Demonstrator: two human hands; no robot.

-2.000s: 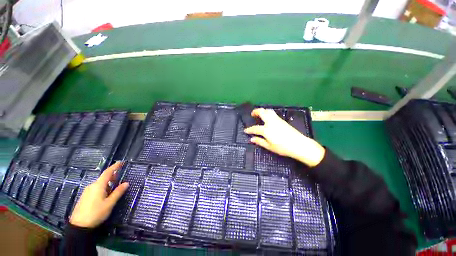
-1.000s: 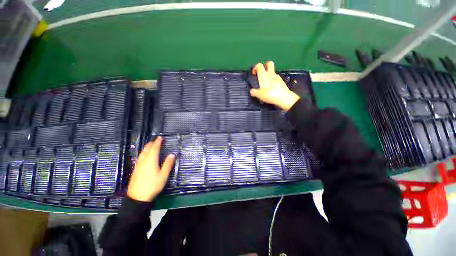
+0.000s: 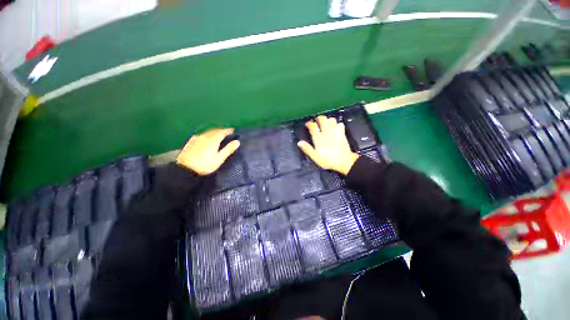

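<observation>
A black compartmented tray (image 3: 281, 225) lies in front of me, tilted a little in view, with shiny ribbed pockets. A dull black flat part (image 3: 359, 129) with a small pale mark sits in its far right pocket. My right hand (image 3: 330, 145) lies palm down over the far row just left of that part, fingers spread; what is under it is hidden. My left hand (image 3: 208, 152) is at the tray's far left corner, thumb and fingers apart, with no part seen in it.
A tray stack (image 3: 72, 194) is at left, partly behind my left sleeve. A taller tray stack (image 3: 512, 119) is at right. Loose black parts (image 3: 372, 83) lie on the green conveyor belt (image 3: 250, 81). A red plastic stool (image 3: 528, 225) is below right, near a metal post (image 3: 490, 40).
My left hand has moved from the tray's near left side to its far left corner. My right hand's fingers have spread flatter over the far row. The camera view has shifted and tilted.
</observation>
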